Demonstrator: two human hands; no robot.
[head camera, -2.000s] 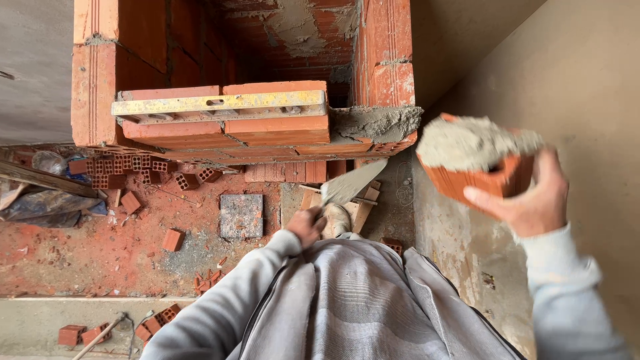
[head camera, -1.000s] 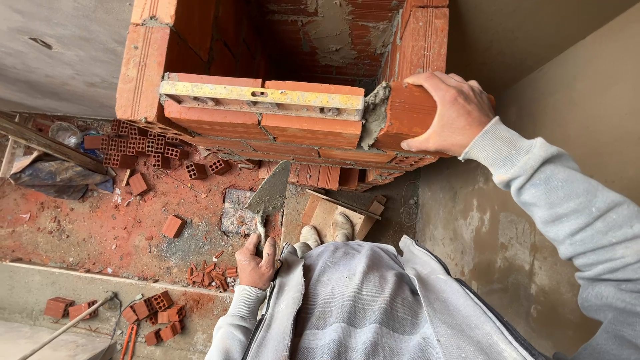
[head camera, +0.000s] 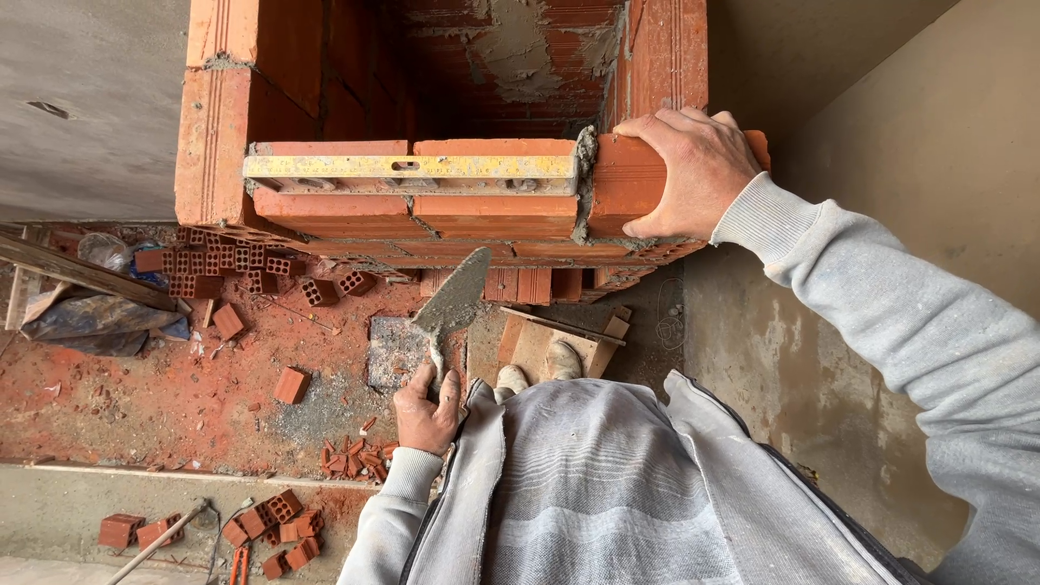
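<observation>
At the right corner of the brick wall, my right hand (head camera: 699, 175) grips a hollow clay brick (head camera: 626, 183), its thumb on the near face and its fingers over the top. Grey mortar (head camera: 585, 179) fills the joint between this brick and its left neighbour. A yellow spirit level (head camera: 406, 169) lies along the front course, its right end close to that joint. Lower down, left of my body, my left hand (head camera: 427, 414) holds a mortar-smeared trowel (head camera: 457, 296) by its handle, blade pointing up and away below the wall.
My boots (head camera: 563, 360) stand on a wooden platform (head camera: 528, 345) under the wall. Hollow bricks (head camera: 227, 256) and broken pieces (head camera: 357, 459) litter the floor at left, near a wooden plank (head camera: 81, 272) and a crumpled sheet (head camera: 106, 321). A plastered wall (head camera: 910, 162) rises on the right.
Two seconds ago my right hand held the mortared brick off to the right of the wall; now the brick sits at the corner. The trowel has moved left, away from beneath that corner.
</observation>
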